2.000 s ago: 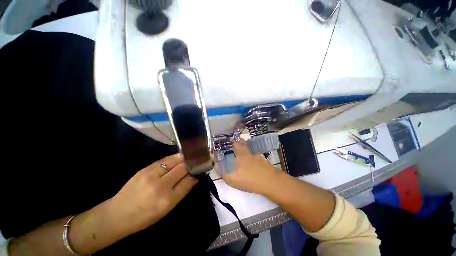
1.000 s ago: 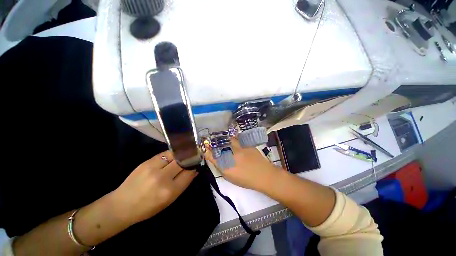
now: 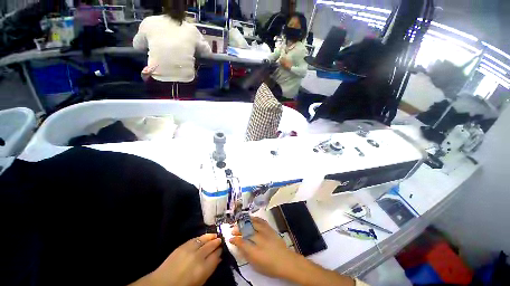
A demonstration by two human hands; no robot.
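A large black garment piece lies spread left of the sewing machine. My left hand rests on its right edge, fingertips pinching the cloth just in front of the presser foot and needle. My right hand is right of the needle, palm down, fingertips by the small grey ribbed piece; whether it grips anything is hidden. A narrow black strip trails from between the hands towards the table's front edge.
A smartphone lies under the machine arm, with snips and a thin metal tool right of it. A flat blue-edged case lies farther right. Behind stand a white trough, a checked cushion and two people.
The view has pulled back and up, so the machine head looks smaller and the workshop behind shows. Both hands remain near the needle; the right fingertips now sit nearer the front of the grey piece.
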